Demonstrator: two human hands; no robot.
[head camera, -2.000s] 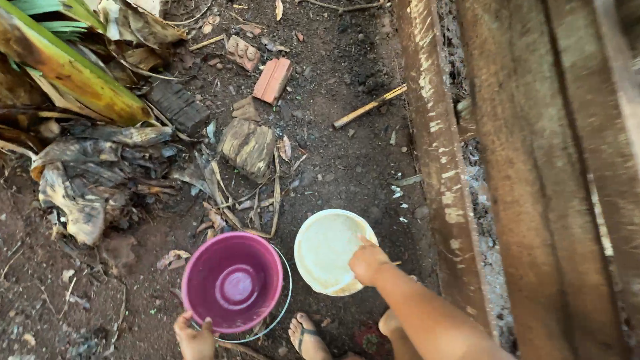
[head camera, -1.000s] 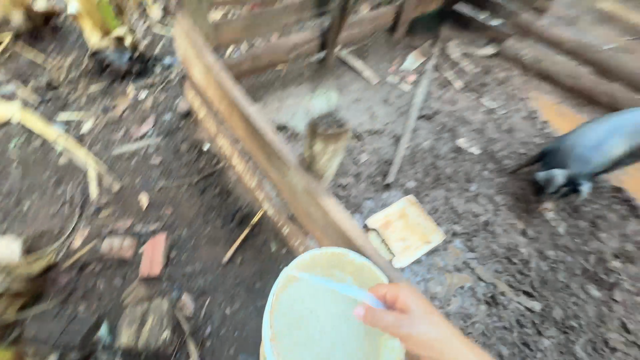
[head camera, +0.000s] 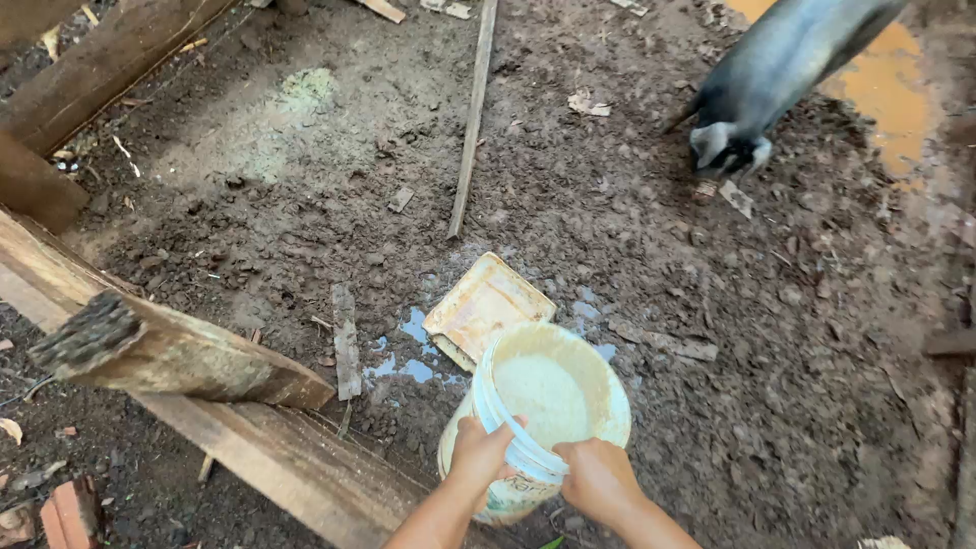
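Observation:
Both of my hands grip the near rim of a white plastic bucket (head camera: 549, 396), which tilts away from me over the muddy ground inside a wooden pen. My left hand (head camera: 482, 457) is at the rim's left side and my right hand (head camera: 598, 476) at its right. Pale, cloudy liquid shows inside the bucket. Just beyond it, a shallow whitish rectangular trough (head camera: 488, 301) with brown stains lies in the mud, partly hidden by the bucket.
A dark pig (head camera: 770, 76) with its head down stands at the upper right, beside an orange-brown puddle (head camera: 888, 91). The plank fence (head camera: 267, 457) runs along the lower left, with an upright post (head camera: 183, 351). A long thin board (head camera: 474, 114) lies in the mud; a red brick (head camera: 71, 515) lies outside.
The view has swung from the ground outside to the pen. My left hand, earlier at a purple bucket, now holds the white bucket too. The white bucket has tilted, and the purple one is out of view.

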